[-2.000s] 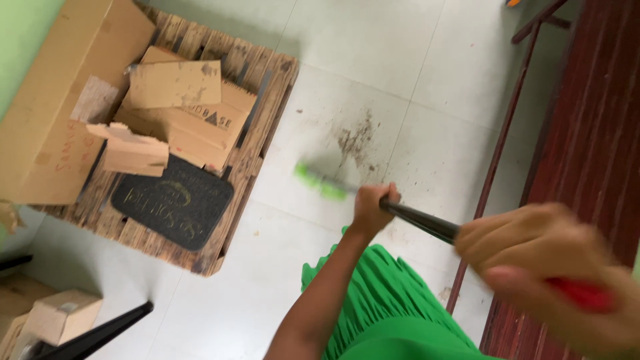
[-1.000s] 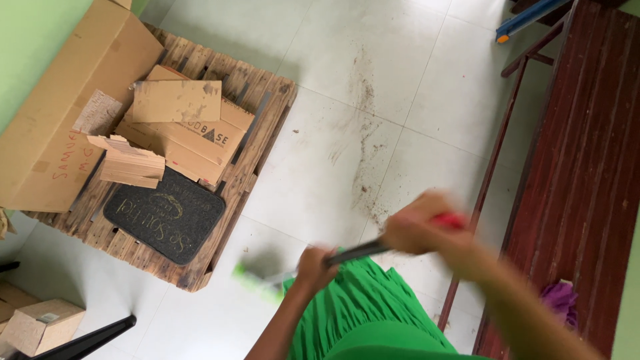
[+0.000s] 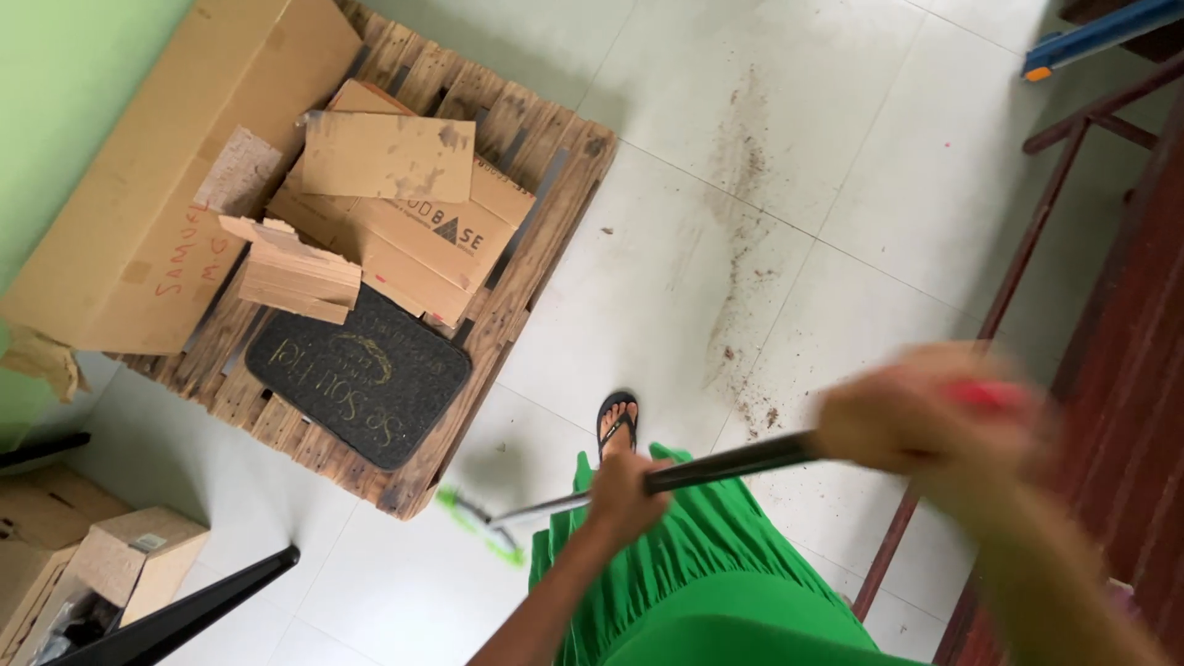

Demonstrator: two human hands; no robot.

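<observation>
My left hand [image 3: 624,499] is closed around the lower part of a long broom handle [image 3: 731,462], metallic near the head and black higher up. Blurred by motion, my right hand [image 3: 911,412] grips the same handle near its red end [image 3: 990,396]. The broom's green-bristled head [image 3: 481,525] is on or just above the pale tiles, close to the near corner of a wooden pallet [image 3: 407,495]. A streak of brown dirt [image 3: 740,222] runs along the floor, with darker crumbs near my foot in a black flip-flop [image 3: 617,416].
On the pallet lie a black doormat [image 3: 361,379], flattened cardboard [image 3: 388,157] and a large cardboard box [image 3: 176,185]. A dark red slatted bench [image 3: 1110,398] stands at right. A black leg [image 3: 203,601] and smaller boxes [image 3: 139,555] are at lower left.
The broom head has moved from the dirt patch toward the pallet's near corner and my side. The dirt streak shows longer than in the oldest frame. A foot now shows by the green skirt.
</observation>
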